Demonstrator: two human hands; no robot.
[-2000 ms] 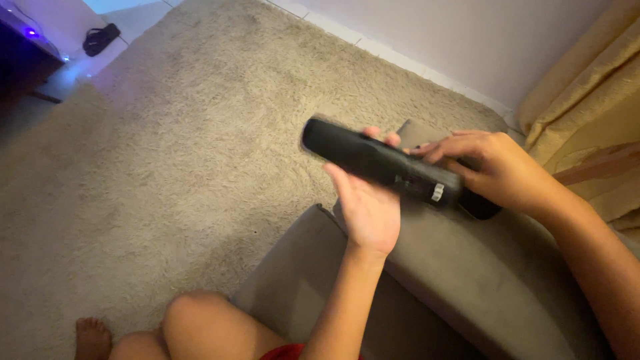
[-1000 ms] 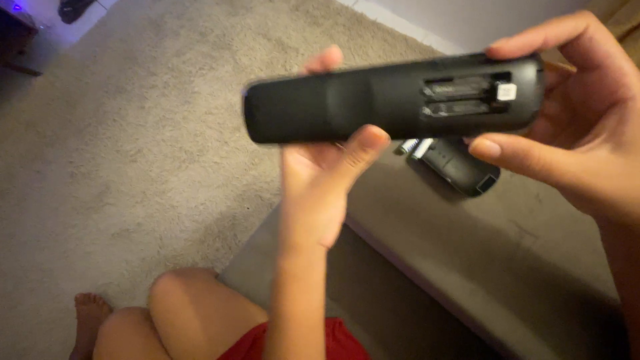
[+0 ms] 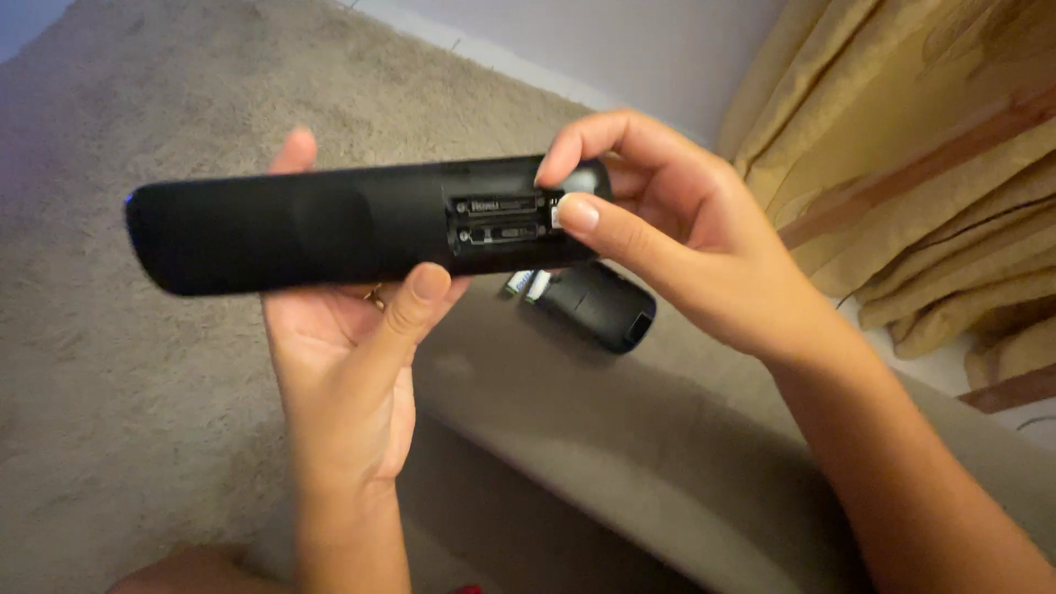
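A black remote control [image 3: 330,223] is held level in front of me, its back towards me. Its battery compartment [image 3: 499,221] is uncovered and shows two slots with dark battery-like shapes; whether these are batteries or moulded markings I cannot tell. My left hand [image 3: 355,355] grips the remote from below, thumb on its lower edge. My right hand [image 3: 668,223] holds the compartment end, with the thumb over a small white label and the index finger on the upper edge. Beneath, on the grey upholstery, lie a black battery cover [image 3: 602,309] and white-and-green batteries [image 3: 528,283] beside it.
The grey upholstered seat [image 3: 660,445] spans the lower right. A beige shaggy rug [image 3: 165,396] covers the floor at the left. Yellow curtains [image 3: 924,148] hang at the right, near a pale wall [image 3: 652,49]. Part of my leg shows at the lower left.
Two seconds ago the remote was tilted and its compartment could not be made out; it is now level with the open slots facing me. My right thumb has moved onto the white label.
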